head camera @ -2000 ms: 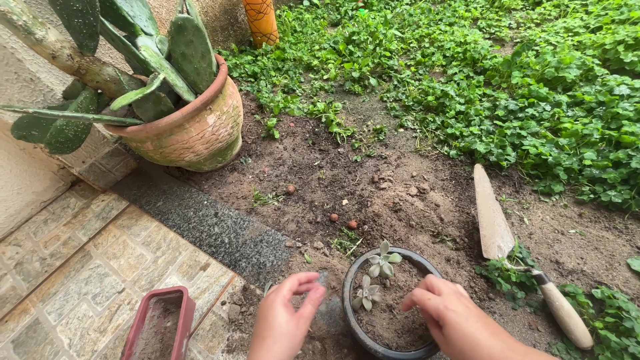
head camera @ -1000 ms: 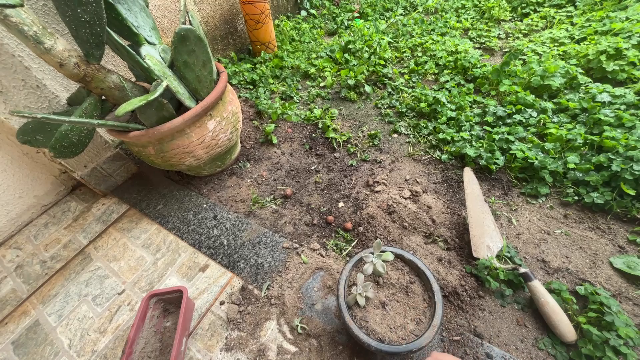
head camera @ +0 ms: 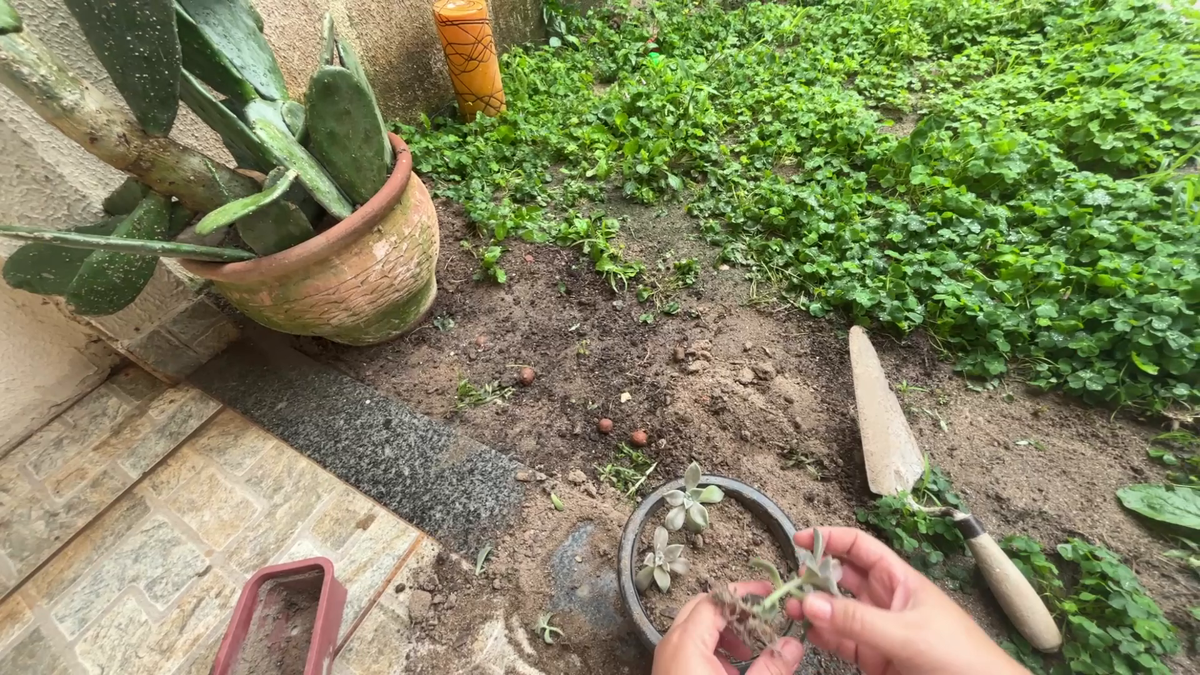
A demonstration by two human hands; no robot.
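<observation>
Above the near right part of a round dark pot filled with soil, both hands hold a small succulent cutting. My left hand grips its root end, where soil clings to the roots. The fingers of my right hand pinch it near the grey-green leaves. Two succulent rosettes stand in the pot's soil, one at the back and one at the left. A masonry trowel with a wooden handle lies on the ground right of the pot.
A large clay pot with a cactus stands at the upper left. A reddish rectangular planter sits on stone tiles at the lower left. Beside the tiles runs a granite strip. Small round brown balls lie on the soil, and green ground cover grows behind.
Both hands were apart over and beside the pot two seconds ago, then almost wholly out of view. They are now back with a succulent cutting between them.
</observation>
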